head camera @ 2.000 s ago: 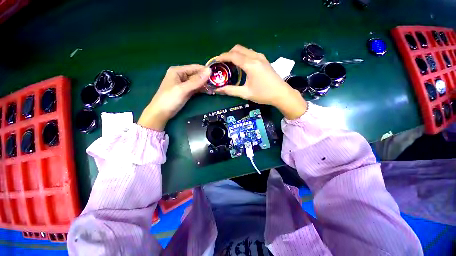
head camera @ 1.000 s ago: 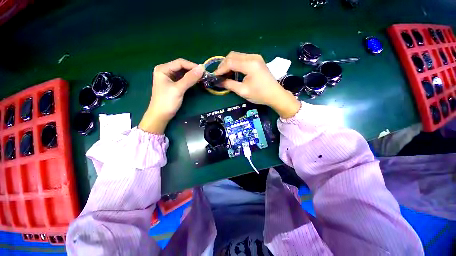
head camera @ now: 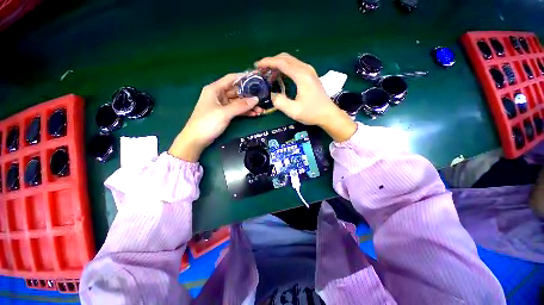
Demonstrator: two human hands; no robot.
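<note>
My left hand [head camera: 219, 110] holds a round display module [head camera: 254, 87] between thumb and fingers above the bench. Its face is dark with a shiny rim. My right hand [head camera: 304, 89] has its fingers curled at the module's right side, thumb and fingertips close to it; whether they grip it is hard to tell. A tape roll [head camera: 270, 111] lies mostly hidden behind the hands. Below them is the black test fixture [head camera: 241, 181] with its round socket [head camera: 257, 159], a blue driver board [head camera: 288, 159] and a white cable [head camera: 299, 189].
Red trays with black modules stand at left [head camera: 45, 199] and right [head camera: 503, 119]. Loose modules lie at left [head camera: 124, 101] and right [head camera: 376, 99], beside a thin silvery tool [head camera: 413, 74]. A paper slip [head camera: 139, 150], white scrap [head camera: 333, 82] and blue disc [head camera: 444, 56] lie around. Another person's sleeve [head camera: 495, 223] shows at lower right.
The module was lit red two seconds ago and now looks dark. It was mostly hidden between my fingertips one second ago; now its round face shows. My left hand has shifted slightly right.
</note>
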